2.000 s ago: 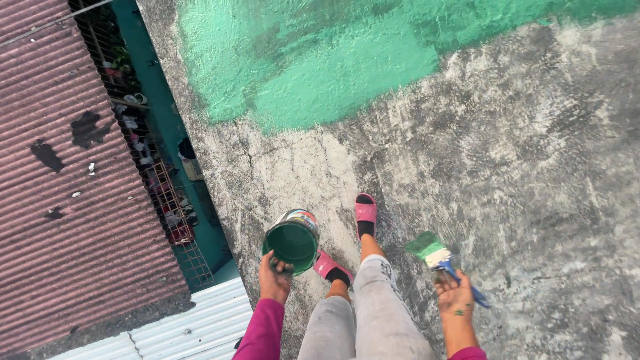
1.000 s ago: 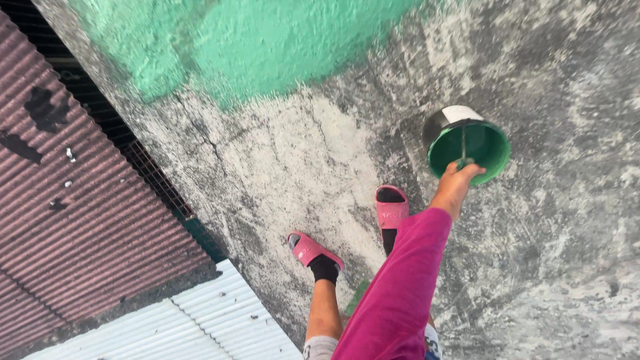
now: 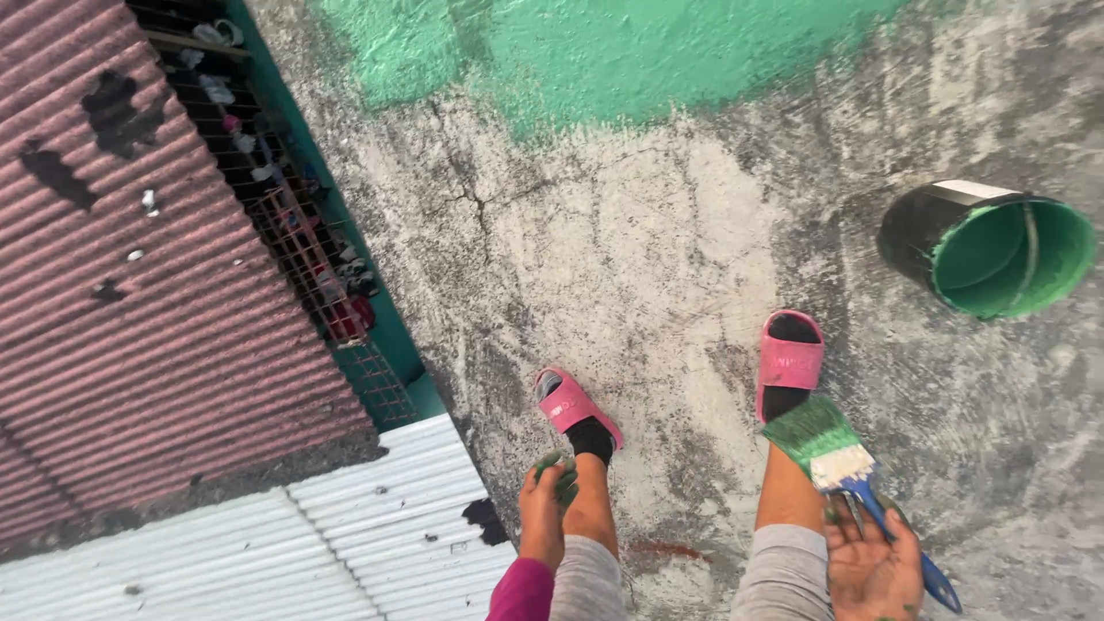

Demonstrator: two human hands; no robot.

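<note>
My right hand (image 3: pixel 875 561), palm up at the lower right, holds the blue handle of a wide paintbrush (image 3: pixel 841 461), whose bristles are coated in green. My left hand (image 3: pixel 545 509) has nothing in it; its fingers are slightly curled and stained green, in front of my left leg. A black bucket (image 3: pixel 914 237) with green paint inside stands on the concrete at the right, beyond both hands, its wire handle lying across the opening. Wet-looking green paint (image 3: pixel 647 56) covers the concrete at the top of the view.
I stand on rough, cracked concrete (image 3: pixel 638 259) in pink slide sandals (image 3: pixel 791 362). The slab's edge runs diagonally at the left. Past it lie a gap with a rusty metal grille (image 3: pixel 315 250), a reddish corrugated roof (image 3: pixel 129 302) and white corrugated sheets (image 3: pixel 259 552).
The bucket was in my left hand; it now stands at the right, let go. My left arm has drawn back from the right to the left. The brush is in view again in my right hand.
</note>
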